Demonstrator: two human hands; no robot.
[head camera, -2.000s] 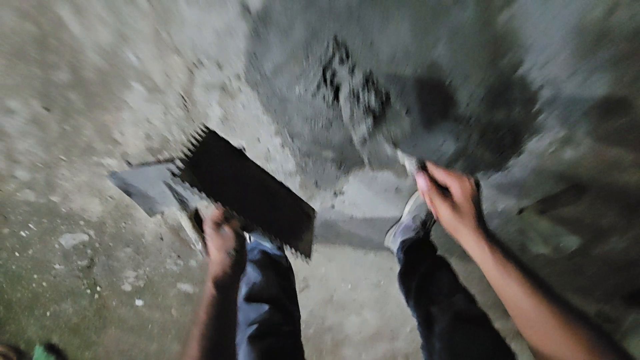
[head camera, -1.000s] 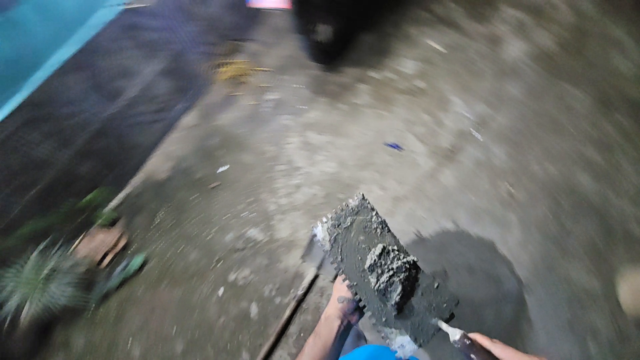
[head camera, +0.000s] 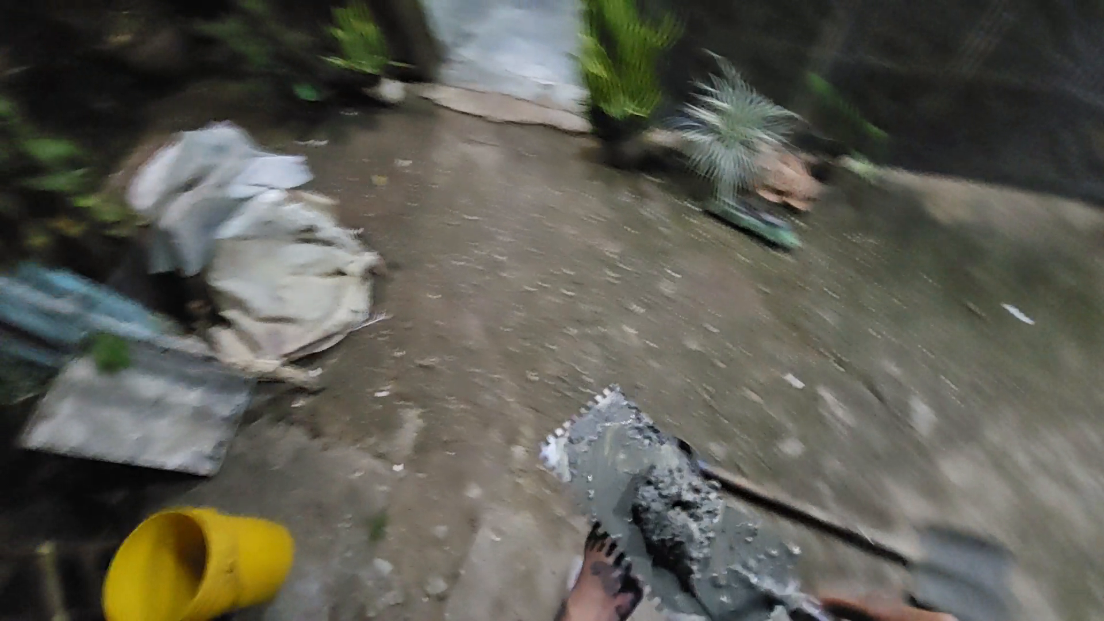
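Observation:
My left hand (head camera: 606, 576), smeared with grey mortar, holds a notched trowel (head camera: 608, 431) from below, its toothed edge showing. A lump of wet mortar (head camera: 681, 517) lies on the blade. At the bottom edge my right hand (head camera: 884, 609) is partly cut off and grips the handle of a smaller trowel (head camera: 789, 597), whose metal end touches the mortar-covered blade. Motion blurs the view.
A long-handled shovel (head camera: 811, 515) lies on the ground to the right. Lower left are a yellow bucket (head camera: 250, 561) on its side and a grey slab (head camera: 138, 410). Crumpled pale sacks (head camera: 285, 267) lie above them. Potted plants (head camera: 733, 121) line the far edge.
Two seconds ago the notched trowel's blade showed no mortar lump and my right hand was at the wet mortar on the floor. The lump is now on the blade. The view has swung away.

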